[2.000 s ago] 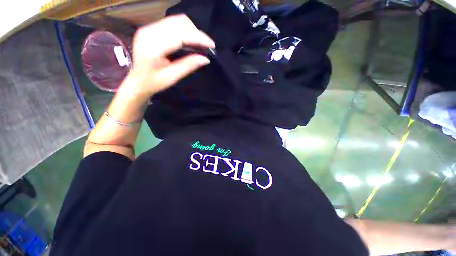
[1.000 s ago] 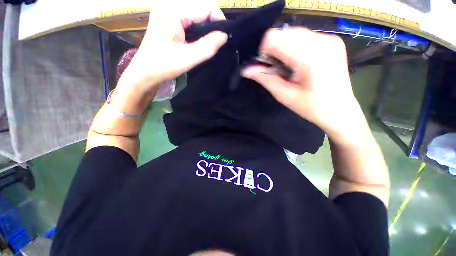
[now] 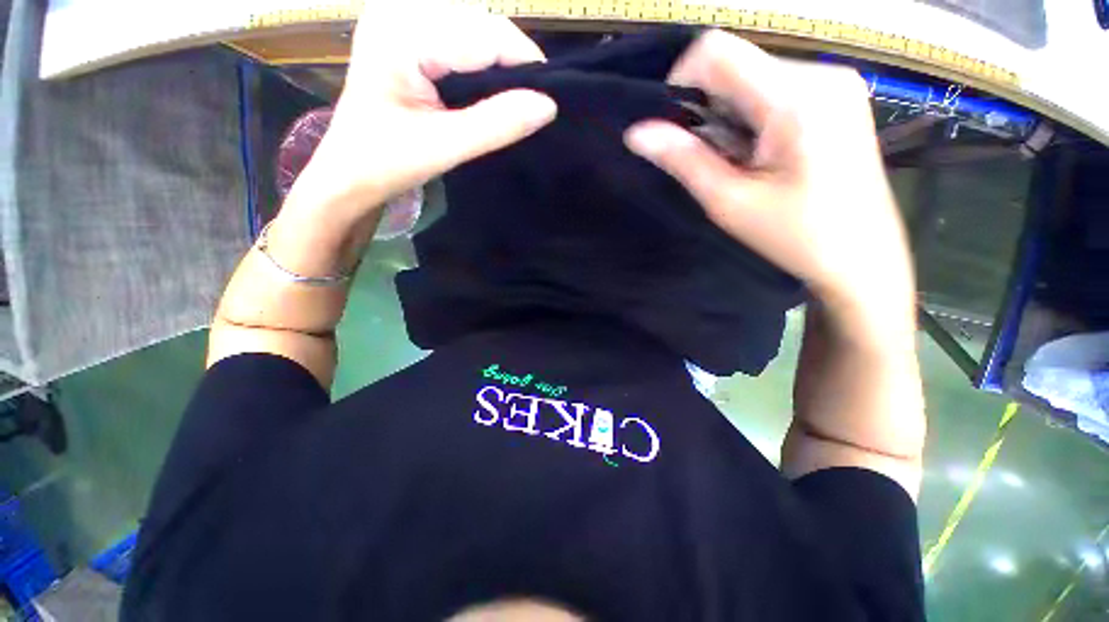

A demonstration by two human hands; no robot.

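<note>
The black garment [image 3: 572, 207] hangs in dark folds over my lap, its upper edge raised between my hands. My left hand [image 3: 444, 109] is at the upper left and pinches the garment's fold between thumb and fingers. My right hand [image 3: 766, 158] is at the upper right, slightly blurred, with its curled fingers on the garment's upper edge and its thumb in front of the cloth. A small dark object, perhaps thread snips [image 3: 726, 129], shows inside my right hand; its tips are hidden.
A wooden-edged workbench [image 3: 584, 15] crosses the top. A grey cloth-covered table or bin [image 3: 122, 219] stands at left, with a reddish mesh-like basket [image 3: 304, 148] beside it. Blue crates [image 3: 31, 559] are at lower left. A dark frame with a blue post and pale cloth [image 3: 1070, 377] are at right.
My right hand has come in from the lower right to the garment's upper edge. My left hand has moved up slightly and holds a fold. The printed white shapes have gone from sight.
</note>
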